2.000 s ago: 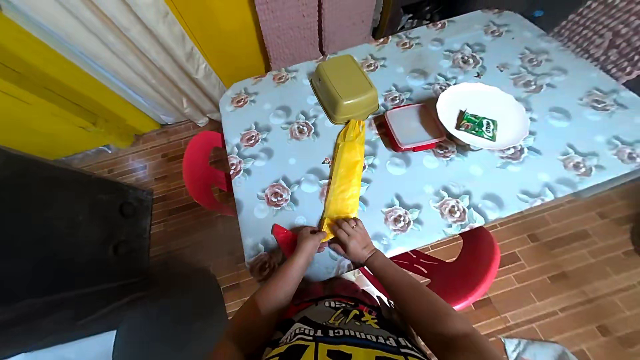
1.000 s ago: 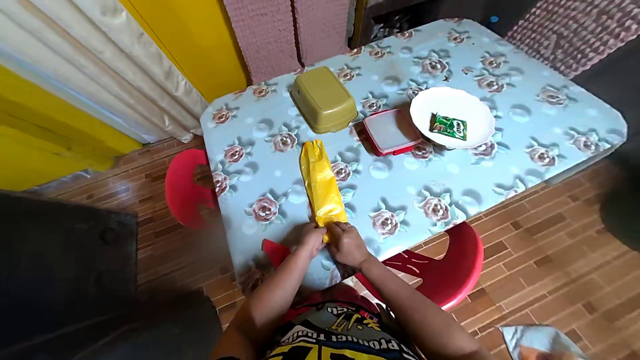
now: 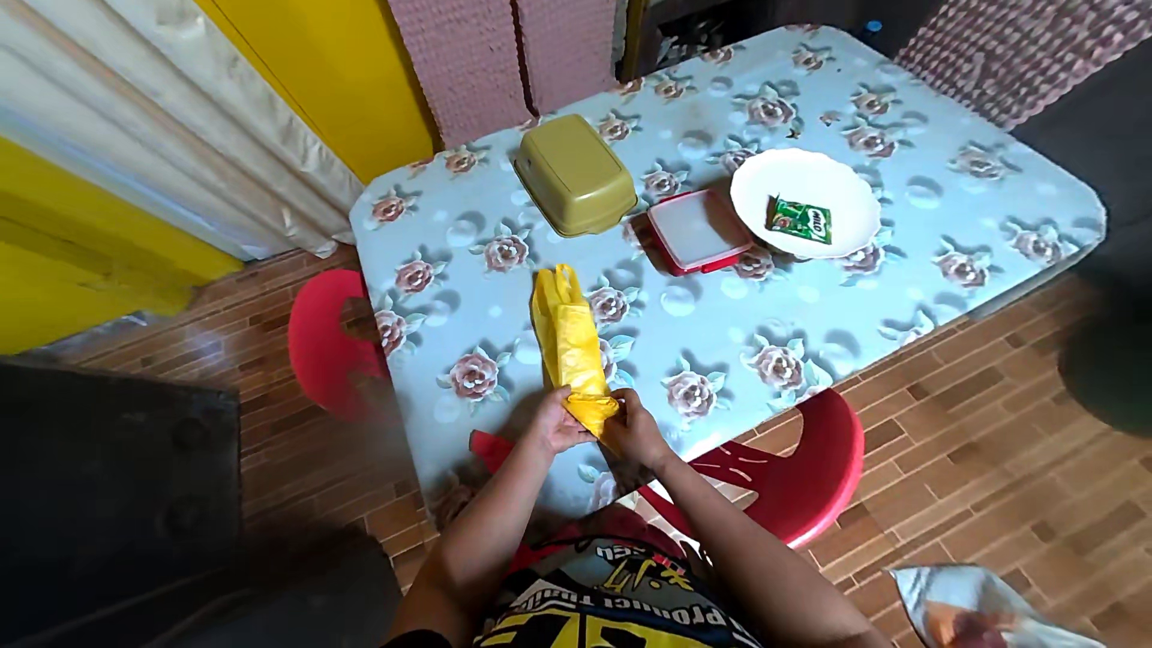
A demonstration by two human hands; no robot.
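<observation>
A yellow plastic bag [image 3: 576, 346], flattened into a long strip, lies on the table with its handle loops pointing away from me. Its near end is folded over into a small bundle between my hands. My left hand [image 3: 560, 425] grips the left side of that fold, and my right hand [image 3: 634, 430] pinches its right side. Something red [image 3: 489, 447] lies beside my left wrist, partly covered by my arm.
The floral tablecloth [image 3: 612, 319] carries an olive plastic container [image 3: 576, 175], a red box with a whitish lid [image 3: 697, 231] and a white bowl [image 3: 841, 184] holding a green Milo packet [image 3: 801, 220]. Red chairs [image 3: 328, 342] stand at the left and near edges.
The yellow strip has become shorter as its near end was folded up. Its far end, close to the olive container two seconds ago, now lies farther from it.
</observation>
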